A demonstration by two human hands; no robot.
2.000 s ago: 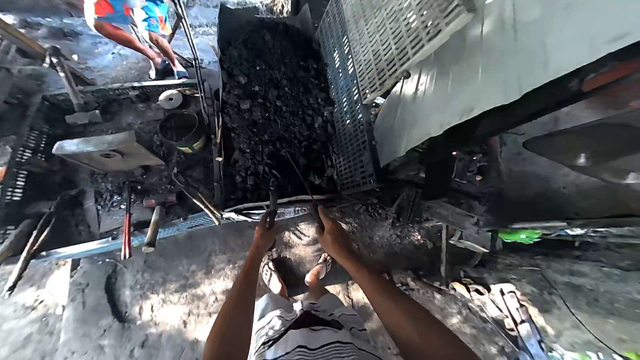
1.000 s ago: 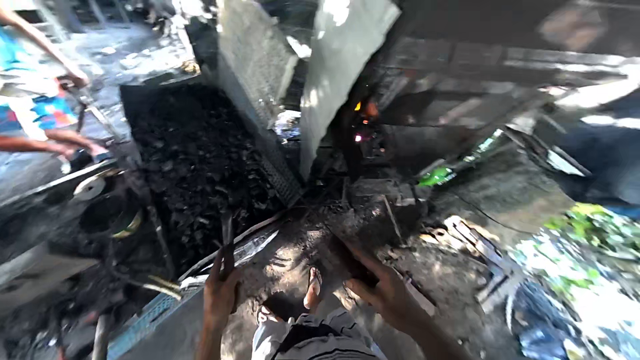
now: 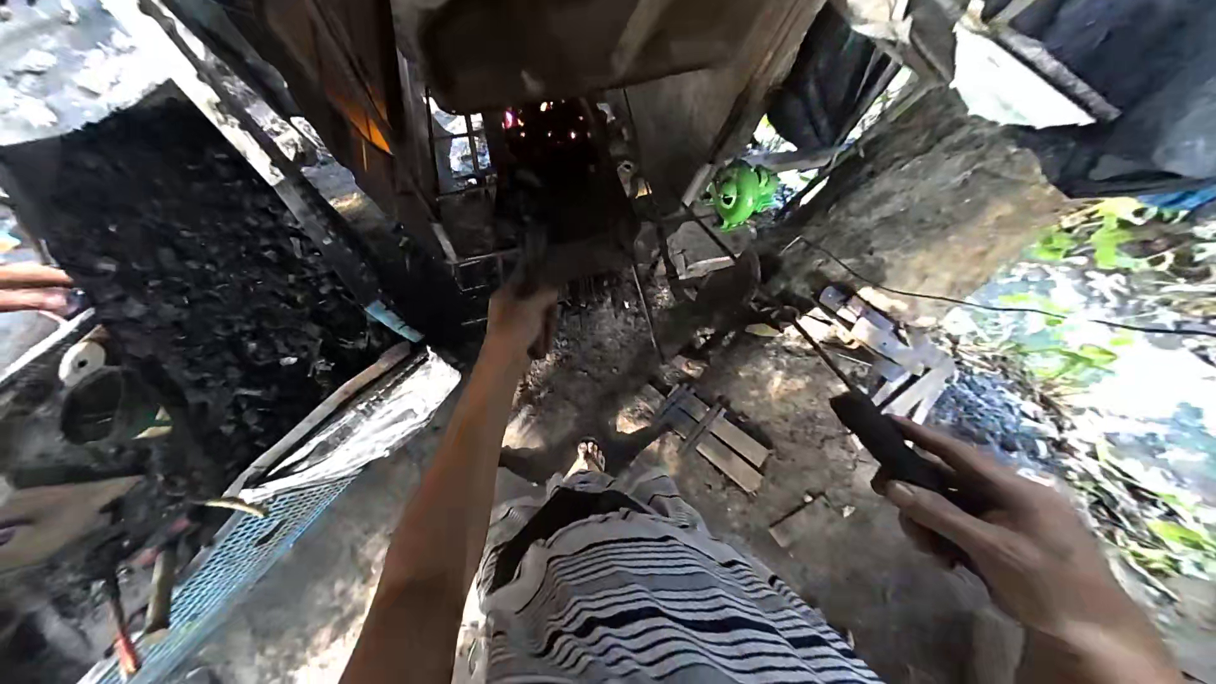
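Straight ahead, my left hand point(image 3: 522, 318) is closed on a dark metal tool point(image 3: 534, 252), perhaps tongs, whose far end is lost in shadow below glowing embers point(image 3: 551, 123). My right hand point(image 3: 988, 532) grips a dark handle point(image 3: 888, 442) at the right. From that handle a thin metal rod point(image 3: 817, 342) reaches forward and left over the ground. The embers lie in a dark forge opening under a brown panel point(image 3: 570, 47).
A bed of charcoal point(image 3: 209, 247) lies at the left, edged by a long pole point(image 3: 323, 413). Beyond it, another person's hand point(image 3: 38, 287) shows. A green object point(image 3: 743, 193) stands right of the forge. Wooden slats point(image 3: 727, 442) and stacked wood pieces point(image 3: 883, 342) lie on the ground.
The view has swung far to the right, from the charcoal bed to the forge. My hands have moved apart: the left reaches forward, the right is out to the side.
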